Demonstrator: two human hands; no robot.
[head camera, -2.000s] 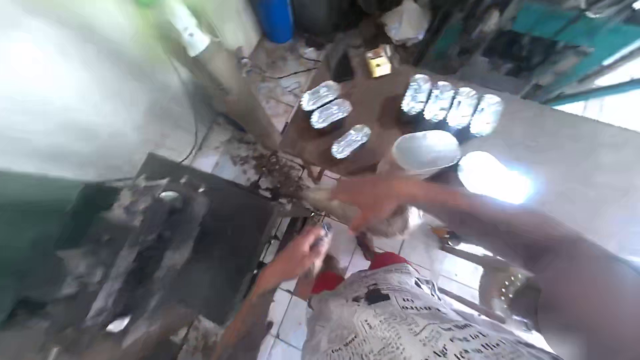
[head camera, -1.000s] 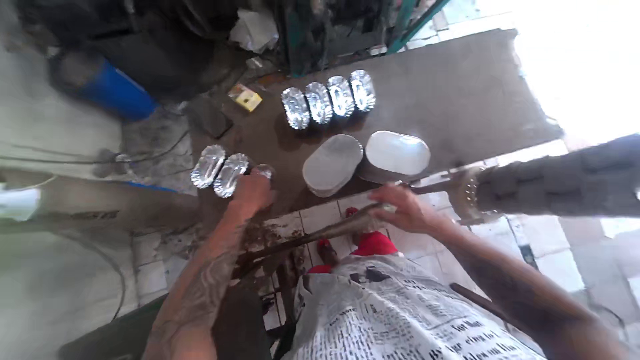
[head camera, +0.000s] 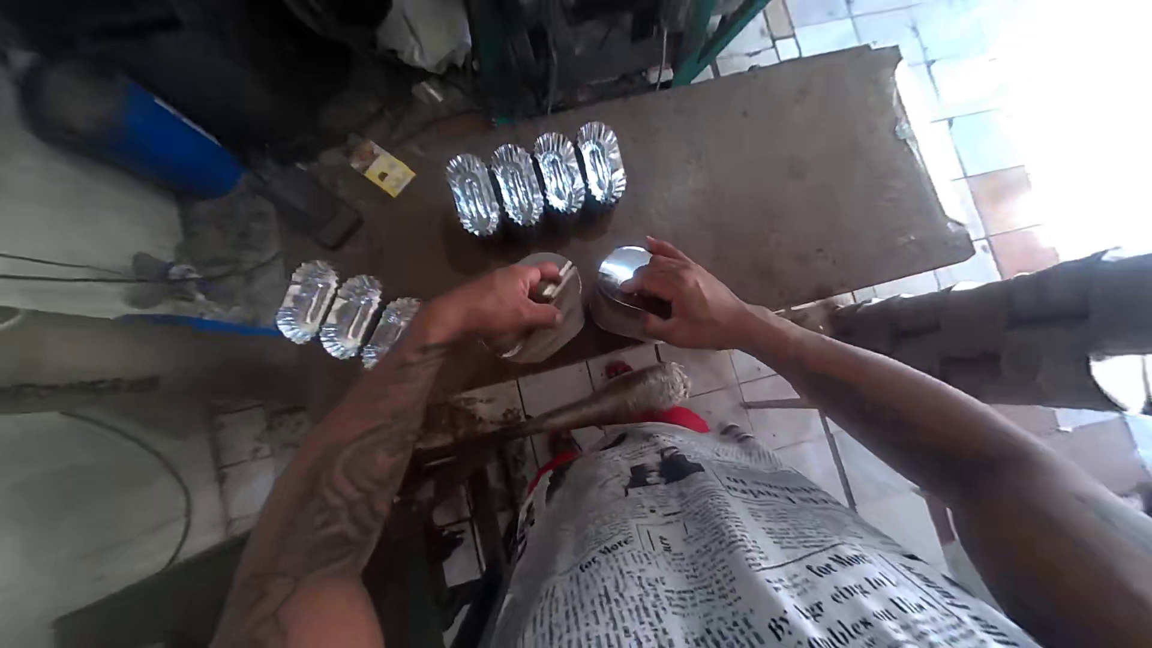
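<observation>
My left hand (head camera: 517, 301) rests on an oval stack of pale lids or discs (head camera: 549, 333), with a small light-coloured edge between its thumb and fingers. Fingers of my right hand (head camera: 684, 297) press on a shiny oval stack (head camera: 621, 267) just to the right. Behind them, several fluted oval foil cups (head camera: 516, 184) stand in a row on the brown table (head camera: 765, 180). More foil cups (head camera: 351, 317) sit left of my left hand, one partly hidden by my forearm.
A yellow packet (head camera: 389, 174) lies at the table's back left, near a blue container (head camera: 171, 144). A pale rod with a frayed end (head camera: 621, 396) lies between my body and the table. A woven grey thing (head camera: 999, 324) stands at the right.
My left hand has moved right, from the foil cups at the left to the left oval stack. My right hand has moved from the table's near edge onto the right oval stack.
</observation>
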